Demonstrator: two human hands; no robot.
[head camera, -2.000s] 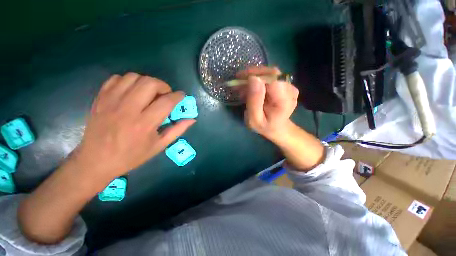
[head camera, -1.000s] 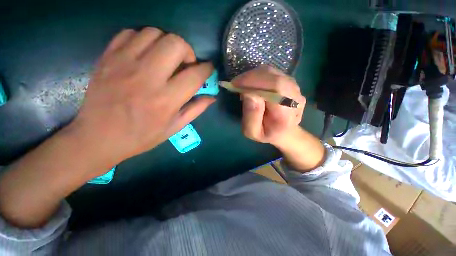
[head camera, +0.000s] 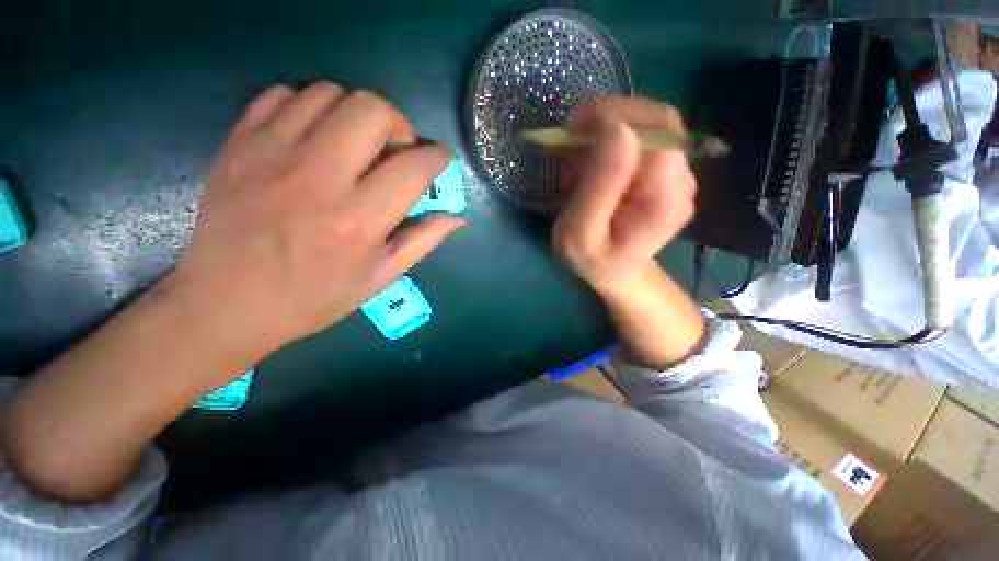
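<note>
My left hand (head camera: 312, 214) holds a turquoise plastic housing (head camera: 444, 189) between thumb and fingers, low at the green bench; its fingers cover part of the housing. My right hand (head camera: 630, 186) grips a thin tan pick-up pen (head camera: 592, 140), blurred, with its tip over the round grey parts dish (head camera: 515, 82). The dish is speckled with tiny silvery dots. Whether the pen tip touches or carries a part cannot be told. Another housing (head camera: 398, 307) lies on the bench below my left hand. A third housing (head camera: 227, 392) is partly hidden by my left forearm.
One more housing (head camera: 10, 215) is cut off at the left edge. A black ribbed equipment box (head camera: 750, 159) stands right of the dish, with a white-wrapped handle (head camera: 930, 263) and black cable beyond. Brown cartons (head camera: 865, 411) and white cloth are at the right.
My right hand has moved the pen from beside the held housing up and right, over the dish. A second earlier it had come from the dish to the housing. My left hand keeps its hold.
</note>
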